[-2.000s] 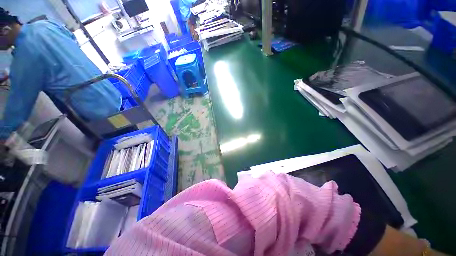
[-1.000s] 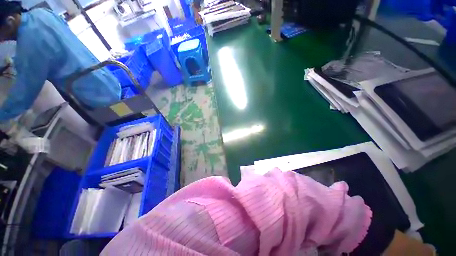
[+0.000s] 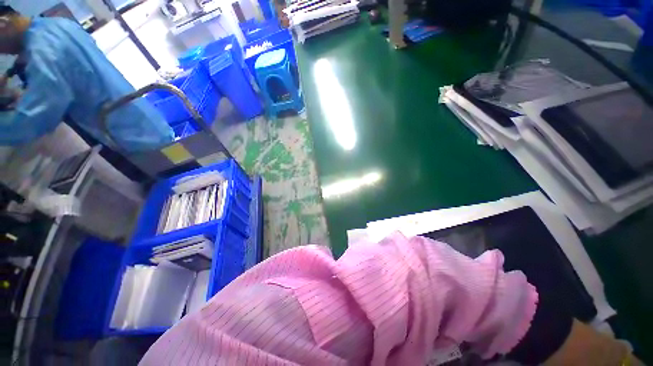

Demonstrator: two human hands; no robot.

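Note:
A dark tablet lies on white sheets on the green bench, at the lower right. A pink striped sleeve reaches from the lower left across the tablet's near part and hides some of it. A dark cuff, a bare wrist and a bit of yellow bracelet show at the bottom right edge. The arm seems to be my left, but its hand is cut off by the frame's lower edge. My right hand is out of the picture.
Stacked tablets with white sleeves lie at the right; another pile is far back. Left of the bench are packed blue crates, a trolley handle, a blue stool and a person in light blue.
The view has shifted slightly. The sleeve stays over the tablet, with its cuff a little further right in the picture. The person in blue has raised their arms and hands.

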